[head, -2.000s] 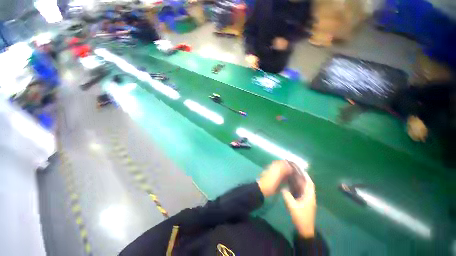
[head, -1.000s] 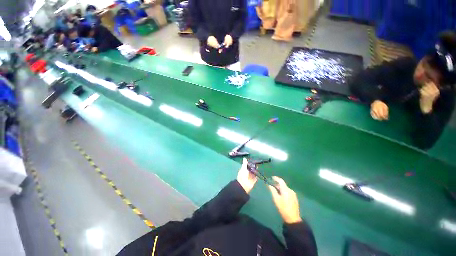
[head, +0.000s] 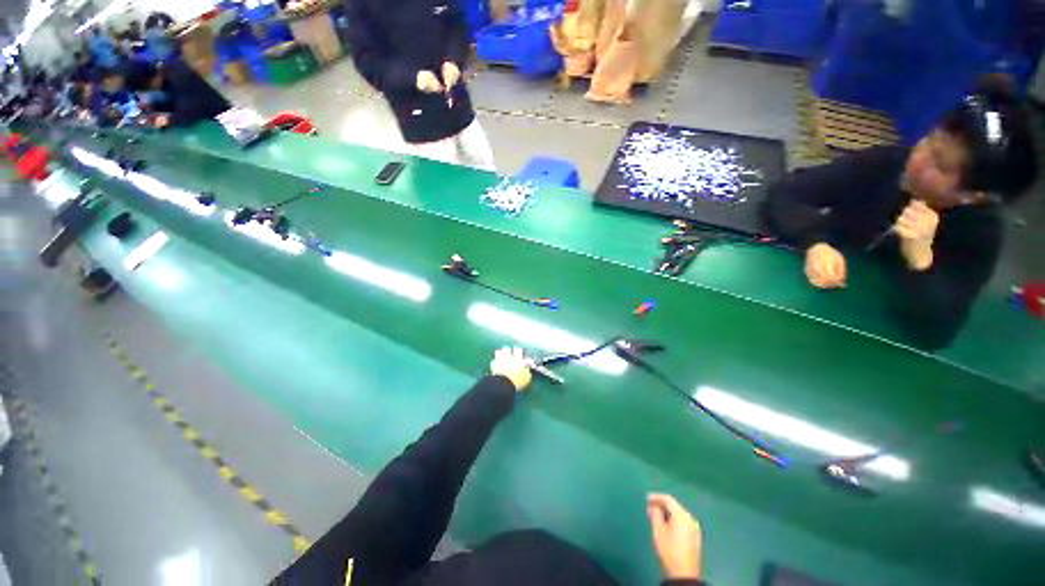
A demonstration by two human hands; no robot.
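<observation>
My left hand reaches out over the green belt, its fingers at a black cable assembly; whether they grip it is too small to tell. Another black assembly lies just right of it, its lead running toward me to a blue and orange tip. My right hand is near the belt's close ledge, low in the picture, partly cut off by its sleeve, fingers apart and empty.
More assemblies lie on the belt, one further up and one at right. Across the belt are a black tray of pale pieces, a small pale pile, a phone-like object, a seated coworker and a standing one.
The assembly held in both hands a second ago is out of them; one now lies on the belt at right. My left hand moved out to another assembly; my right hand drew back toward me.
</observation>
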